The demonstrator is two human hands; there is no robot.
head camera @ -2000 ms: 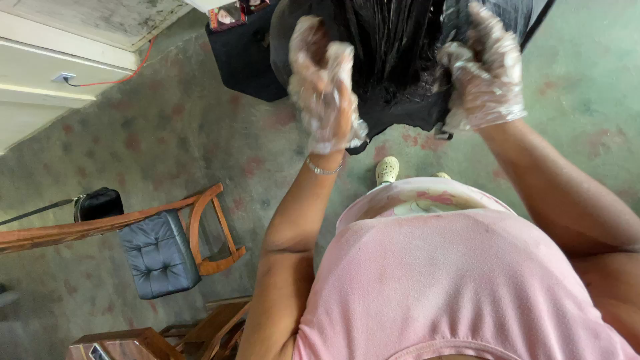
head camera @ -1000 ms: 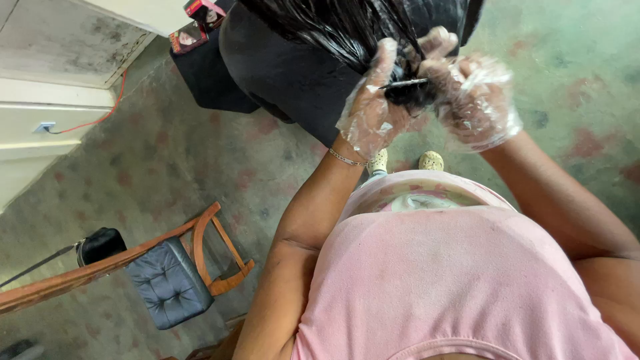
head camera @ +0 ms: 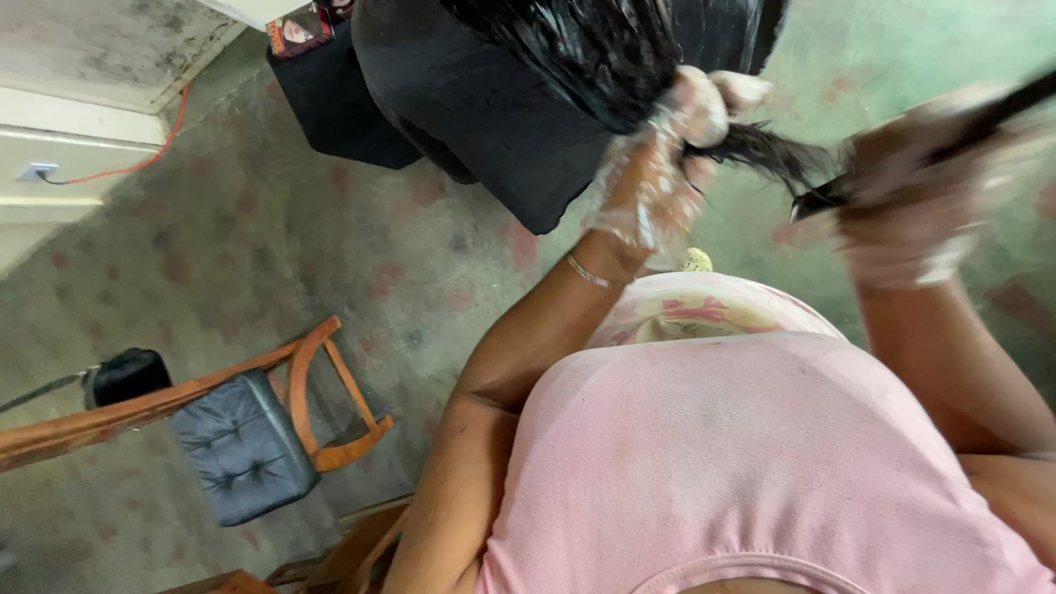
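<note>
Long, wet dark hair (head camera: 602, 58) of a person draped in a black cape (head camera: 478, 107) hangs at the top middle. My left hand (head camera: 672, 157), in a clear plastic glove smeared with whitish product, is closed around the gathered hair, and the loose ends stick out to the right. My right hand (head camera: 924, 181), gloved too and blurred by motion, is just right of those ends, shut on a dark, long-handled tool (head camera: 1002, 107) whose kind cannot be told; its tip lies near the hair ends.
A printed box (head camera: 301, 31) lies at the upper left by a black-covered item (head camera: 334, 103). A wooden chair with a black tufted cushion (head camera: 243, 445) stands lower left, near a black bag (head camera: 128, 378). An orange cord (head camera: 165, 144) runs from a wall outlet (head camera: 37, 172).
Both hands were together at the hair a second ago. My right hand has moved away to the right, while my left hand still grips the hair.
</note>
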